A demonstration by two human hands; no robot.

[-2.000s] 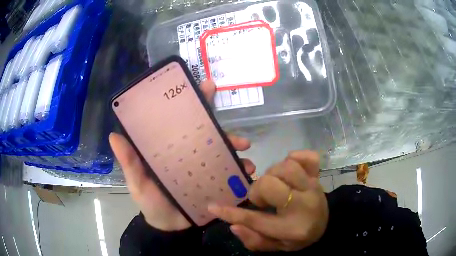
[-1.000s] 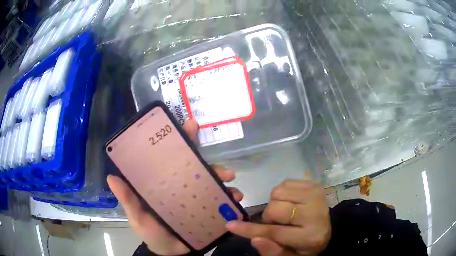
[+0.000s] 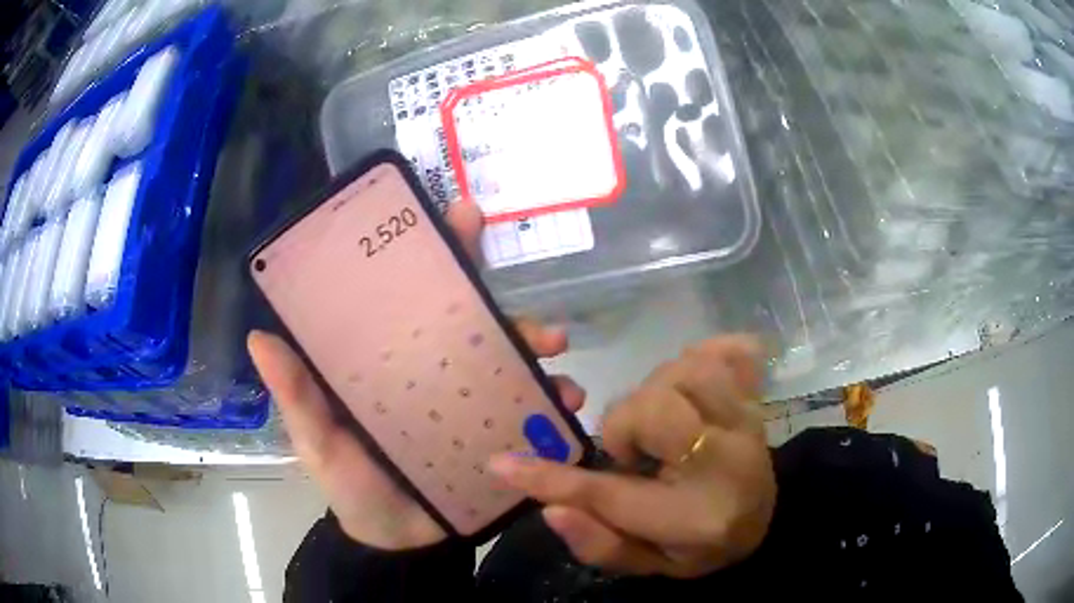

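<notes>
A black-edged smartphone (image 3: 406, 342) with a pale pink calculator screen reads 2,520. My left hand (image 3: 324, 442) holds it from behind, with fingertips showing at its right edge. My right hand (image 3: 677, 471), with a gold ring, is over the phone's lower right; its index fingertip is at the lower keys, left of the blue key. Whether it touches the glass I cannot tell. Behind the phone lies a clear plastic box (image 3: 695, 253) with a red-bordered label (image 3: 536, 141) over a printed label sheet (image 3: 536, 239). The phone hides the box's lower left corner.
At the left, a bright blue tray (image 3: 177, 236) holds rows of white cylinders (image 3: 73, 253). Clear wrapped stacks (image 3: 872, 200) lie around the box and to the right. A tiled floor (image 3: 930, 436) shows along the bottom, with a small orange-brown thing (image 3: 859, 405) at the right.
The screen went from 126x to 2,520 and stays so. My right index fingertip has moved from beside the blue key to the keys left of it. The view has shifted.
</notes>
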